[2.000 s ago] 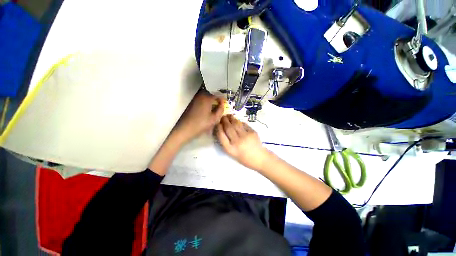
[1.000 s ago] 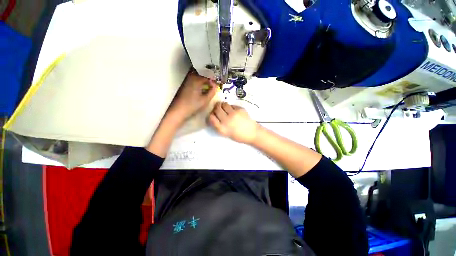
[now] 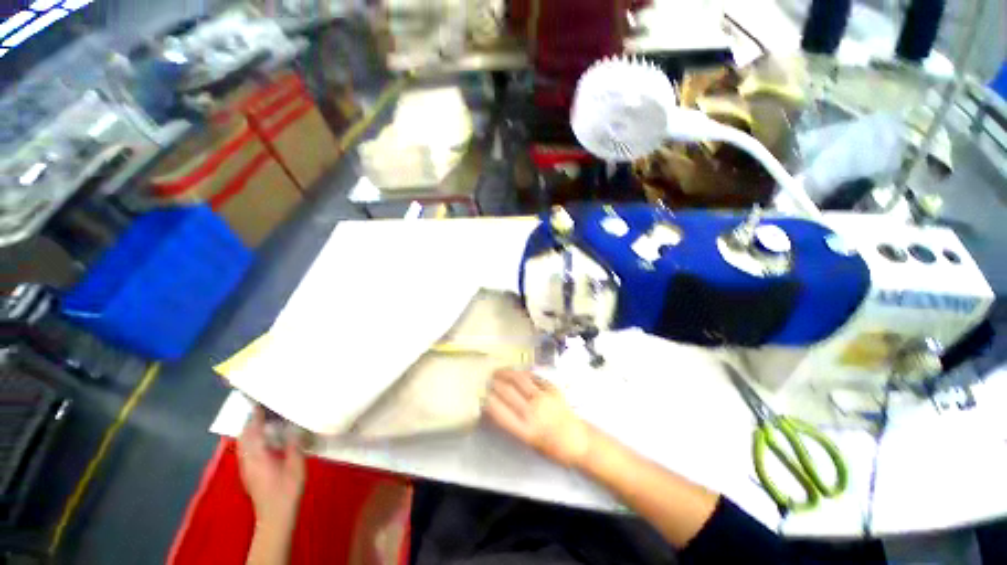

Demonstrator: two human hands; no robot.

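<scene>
The large beige bag panel (image 3: 364,320) lies on the left of the white sewing table, with a yellow edge at its left corner and another yellow strip near the middle. My left hand (image 3: 272,458) is at the panel's lower left corner, at the table's front edge; a small dark object shows at the fingers, and the grip is blurred. My right hand (image 3: 536,417) rests on the beige cloth just below the presser foot (image 3: 574,351), fingers bent. The blue sewing machine (image 3: 707,270) stands behind, right of the panel.
Green-handled scissors (image 3: 797,461) lie right of my right hand, beside a black cord. A red bin (image 3: 320,513) is below the table's front left. A white clip fan (image 3: 624,108) stands behind the machine. A blue crate (image 3: 166,281) and cardboard boxes (image 3: 260,155) are on the floor at left.
My left hand has moved from beside the needle to the panel's lower left corner. My right hand stays near the foot. The camera view has lifted, showing more of the factory floor.
</scene>
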